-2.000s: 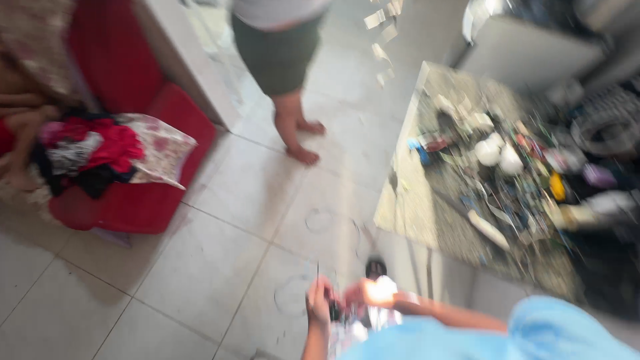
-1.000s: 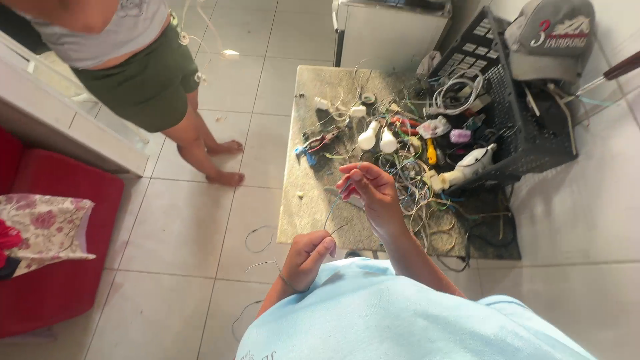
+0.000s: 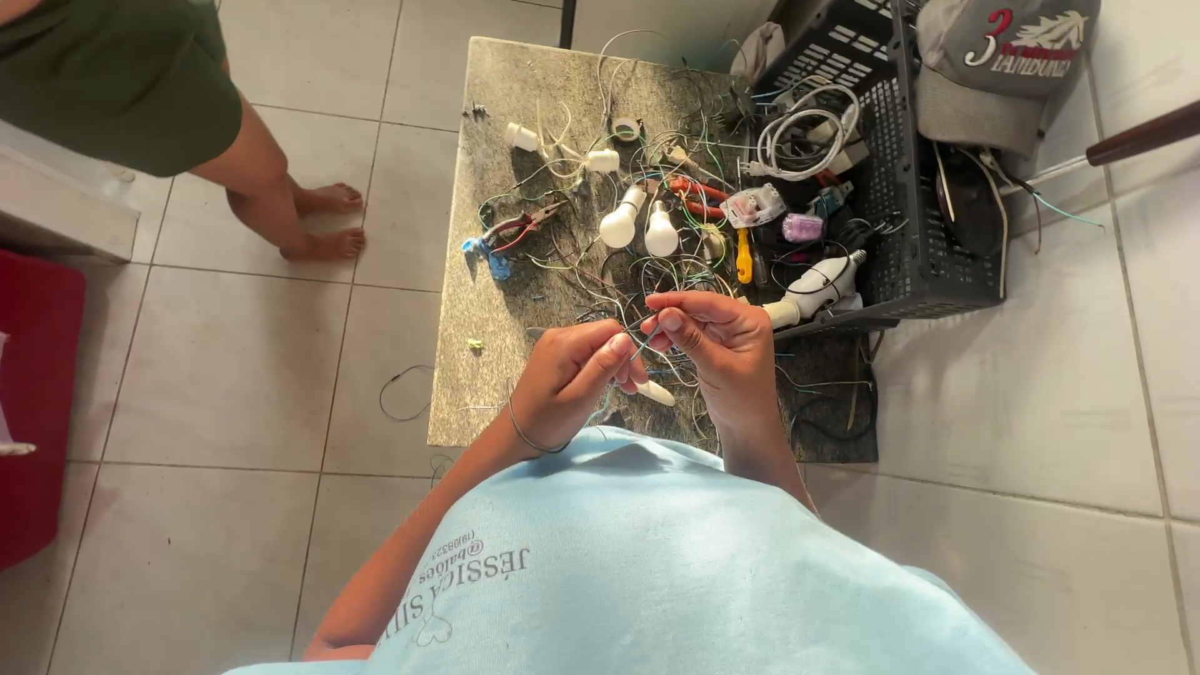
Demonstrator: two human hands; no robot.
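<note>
My left hand (image 3: 574, 380) and my right hand (image 3: 717, 356) meet fingertip to fingertip over the near part of a speckled stone-look tabletop (image 3: 506, 84). Between them they pinch thin electrical wires (image 3: 644, 345), one of them bluish; where the ends run is partly hidden by my fingers. A thin dark wire loops around my left wrist. Beyond my hands lie two white light bulbs (image 3: 621, 225), a tangle of loose wires, pliers (image 3: 525, 225) with blue on the handles, a yellow-handled tool (image 3: 744, 257) and a roll of tape (image 3: 626, 129).
A black plastic crate (image 3: 891, 187) lies tipped at the table's right, with coiled white cable (image 3: 806, 136) and a white lamp (image 3: 825, 286) by its opening. A grey cap (image 3: 994, 70) rests on it. Another person's bare legs (image 3: 258, 178) stand left of the table; a red seat (image 3: 37, 394) is farther left.
My hands, apart one second ago with my right hand raised, have come together at the wires. The view has turned and moved toward the table.
</note>
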